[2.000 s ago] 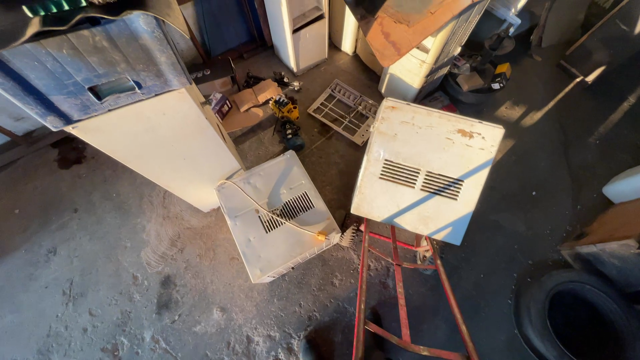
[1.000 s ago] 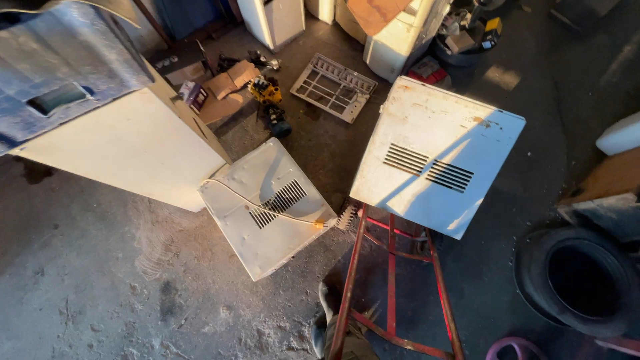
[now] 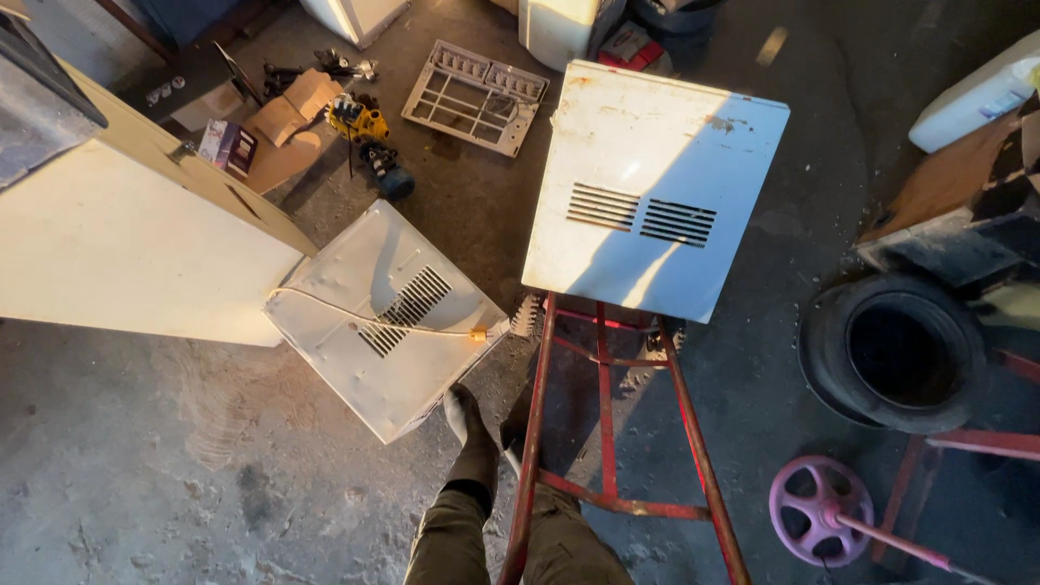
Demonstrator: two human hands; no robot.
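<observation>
Neither of my hands shows in the head view. A red metal hand truck (image 3: 605, 406) stands upright in front of my legs, its lower handles running out of the bottom edge. A white metal appliance cabinet (image 3: 634, 154) with two sets of vent slots and rust marks is at the hand truck's far end. Left of it, a second dented white metal cabinet (image 3: 325, 357) with vent slots sits on the concrete floor. A pale cord with a yellow plug lies across its top. My left boot (image 3: 471, 431) is beside this cabinet's near corner.
A large white panel-sided appliance (image 3: 146, 244) stands at left. Behind are a plastic grille frame (image 3: 479, 97), cardboard (image 3: 296, 106) and a yellow mechanical part (image 3: 357, 118). At right are a black tire (image 3: 894, 353), a purple spoked wheel (image 3: 821, 510) and a white plastic jug (image 3: 975, 93).
My legs and boots have come into view behind the hand truck. The purple wheel shows more fully at the lower right. The view has shifted.
</observation>
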